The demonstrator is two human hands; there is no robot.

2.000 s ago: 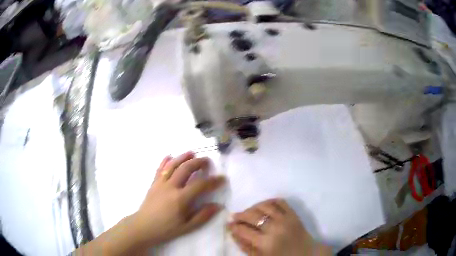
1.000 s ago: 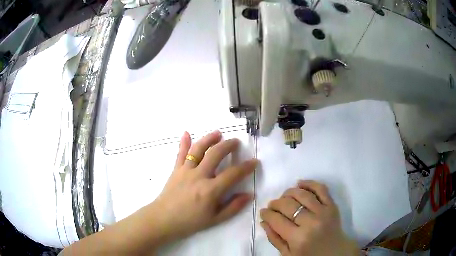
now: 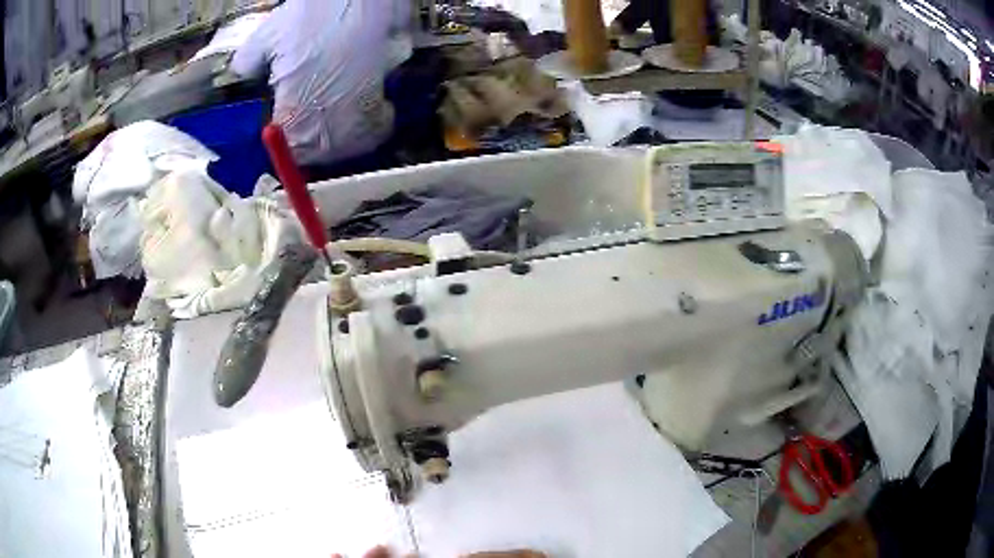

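Note:
A white cloth panel (image 3: 545, 480) lies under the needle area of the off-white sewing machine (image 3: 545, 338). A double dark stitched line (image 3: 283, 517) crosses its left part towards the presser foot (image 3: 401, 488). A thin seam line runs from the foot to the bottom edge. Only fingertips of my left hand (image 3: 376, 553) show at the bottom edge, on the cloth left of the seam. A sliver of my right hand (image 3: 504, 554) shows right of it. The rest of both hands is cut off, so their hold is hidden.
Layered white panels (image 3: 55, 469) lie at left beside a plastic-wrapped edge (image 3: 142, 436). A grey oval (image 3: 253, 349) and a red-handled tool (image 3: 294, 191) stand by the head. Red scissors (image 3: 815, 474) lie right. A control panel (image 3: 717, 191) tops the arm. A person (image 3: 327, 82) is behind.
The view has tilted up, bringing the whole machine arm and the room behind into sight. Both hands, fully on the cloth before, are now almost out of the picture at the bottom.

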